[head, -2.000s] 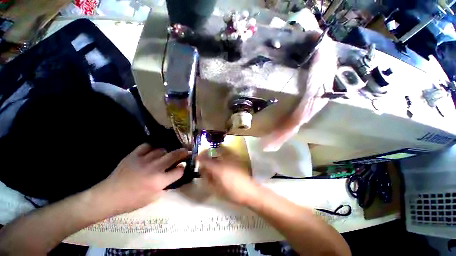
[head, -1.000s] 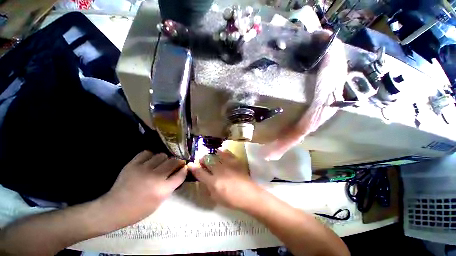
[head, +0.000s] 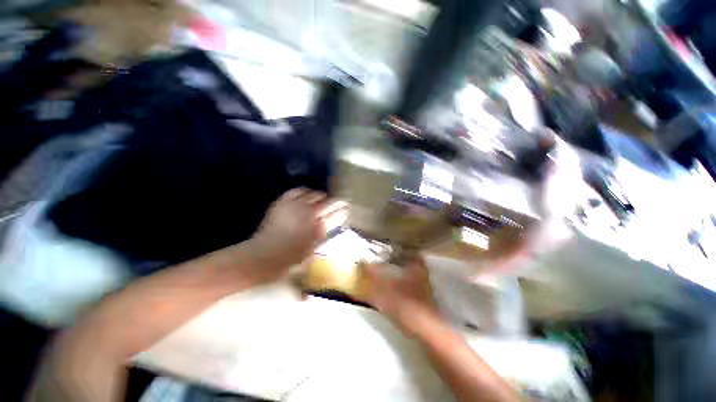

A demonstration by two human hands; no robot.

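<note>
The picture is strongly blurred. The black garment piece [head: 180, 180] with pale panels lies in a large heap left of the sewing machine head [head: 487, 188]. My left hand [head: 298, 224] is raised at the heap's right edge, its fingers curled near the cloth; whether they grip it cannot be told. My right hand [head: 399, 290] is beside the yellowish needle plate area [head: 336, 273], below the machine head; its fingertips are blurred and its grip cannot be made out. The needle itself is not distinguishable.
A pale cloth strip [head: 542, 228] hangs over the machine head. A white piece [head: 471, 298] lies right of my right hand. The dark lamp tube [head: 443, 59] rises above the head. The pale table front [head: 259, 338] runs below my hands. Blurred dark shapes are at the lower right.
The view has swung, so the machine appears tilted and further right. My hands have moved apart, and my left hand has lifted from beside the needle along with the cloth's edge.
</note>
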